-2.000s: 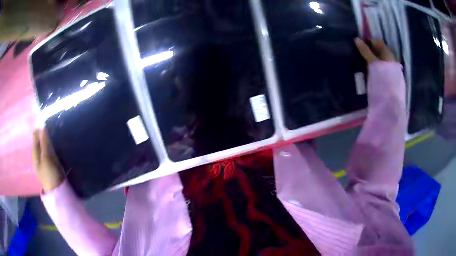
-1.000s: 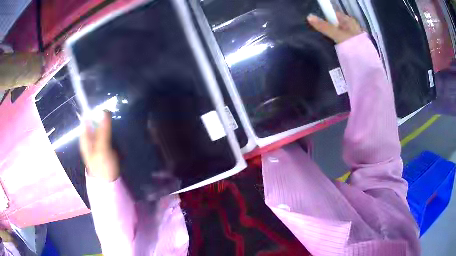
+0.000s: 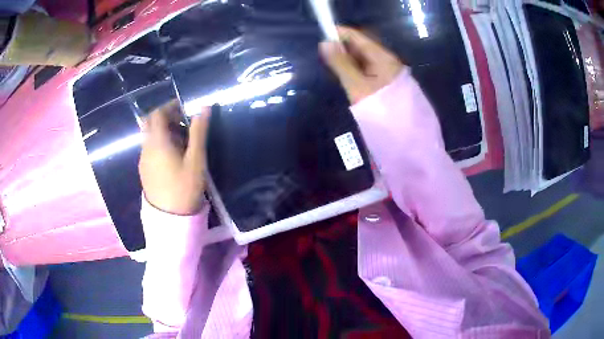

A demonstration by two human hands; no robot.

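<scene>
A middle black tablet [image 3: 285,159] with a pale margin and a white label lies before me, its screen dark and reflecting lights. My left hand [image 3: 173,159], blurred, is at its left edge, thumb and fingers apart; whether it grips is unclear. My right hand [image 3: 363,63] is closed on the white edge at the tablet's upper right. A second dark tablet [image 3: 437,73] lies to the right, partly behind my right sleeve. Another dark tablet surface [image 3: 109,159] shows on the left, partly covered by my left hand.
Thin grey-white layers [image 3: 506,99] stand at the right, with an outer black tablet [image 3: 556,93] against them. The pink-red bench [image 3: 40,172] shows at left. A blue bin [image 3: 559,281] is on the floor at lower right. A brownish object [image 3: 46,40] is at upper left.
The tablet that my left hand held has been moved from over the left side. Both hands are now at the middle tablet; my right hand has moved left from the right-hand tablet's edge.
</scene>
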